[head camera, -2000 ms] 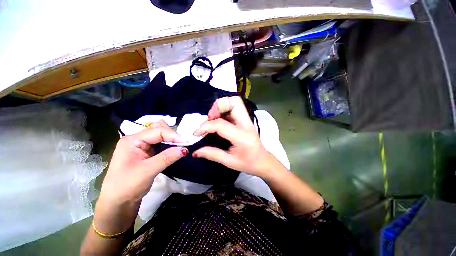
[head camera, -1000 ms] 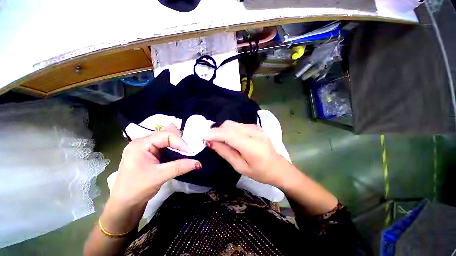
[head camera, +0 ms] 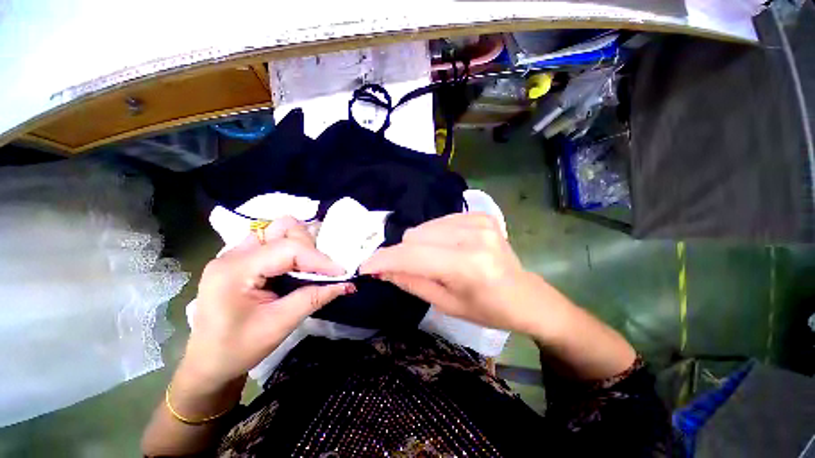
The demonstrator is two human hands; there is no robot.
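A black garment (head camera: 366, 170) lies across my lap on a white lap cloth (head camera: 487, 210). A rounded white cup lining (head camera: 347, 234) shows inside it. My left hand (head camera: 259, 286) pinches the edge of the white lining and black fabric between thumb and fingers. My right hand (head camera: 456, 264) is close beside it, thumb and index fingertip together at the same edge, the fingertips of both hands almost touching. A needle or thread is too small to make out. A thin black strap loop (head camera: 370, 106) lies at the garment's top.
The white table (head camera: 179, 45) with a wooden drawer (head camera: 152, 106) is in front. Lace-edged white fabric (head camera: 80, 295) hangs at left. A grey fabric bin (head camera: 715, 143) stands at right. A blue crate (head camera: 597, 179) is under the table. Another blue-edged bin is at lower right.
My right hand has come down from above the lining, where it was raised two seconds ago, to the edge by my left fingertips. My left hand keeps its pinch.
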